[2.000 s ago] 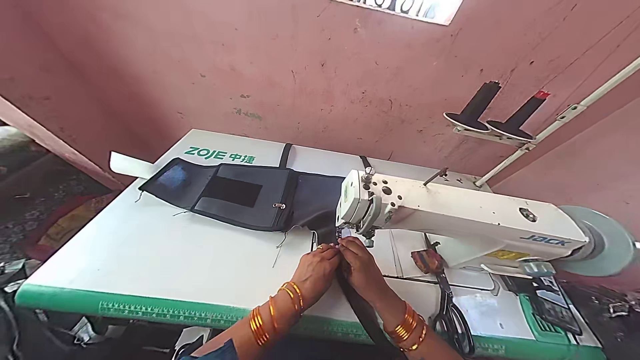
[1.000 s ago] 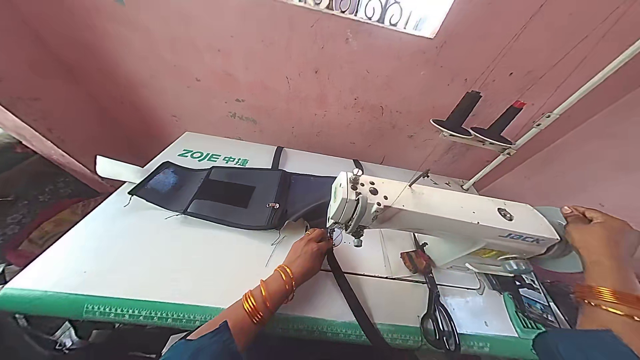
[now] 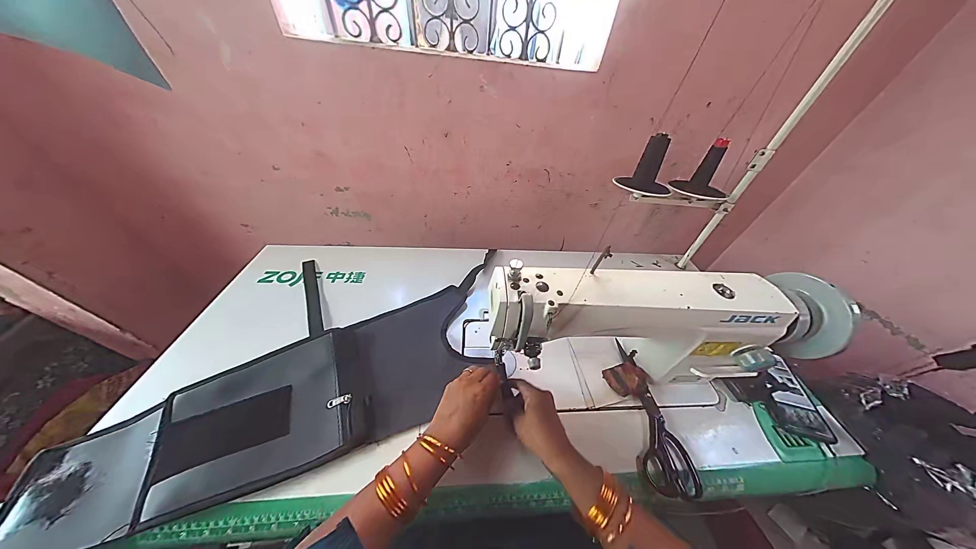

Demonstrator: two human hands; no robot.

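Observation:
My left hand (image 3: 467, 400) pinches the dark binding strip (image 3: 505, 385) just in front of the presser foot of the white sewing machine (image 3: 640, 305). My right hand (image 3: 537, 419) holds the same strip close beside it, to the right. To the left, a dark fabric piece (image 3: 404, 354) with bound edges spreads over the white sewing table (image 3: 396, 267). It carries a pocket with a zipper pull (image 3: 339, 400), a black rectangular patch (image 3: 225, 423) and a strap (image 3: 313, 297). Its curved edge reaches the needle area; fingertips and needle partly hide the contact there.
Black-handled scissors (image 3: 669, 457) lie right of my right hand, beside a small reddish-brown object (image 3: 624, 379). A phone (image 3: 797, 408) rests over a green tray (image 3: 785, 438) at the right. Two black thread cones (image 3: 652, 164) stand behind the machine, whose handwheel (image 3: 820, 314) is at right.
My right hand has left the handwheel and now holds the strip beside my left hand. The fabric has turned and shifted, its left end now nearer the table's front edge. The view has moved noticeably.

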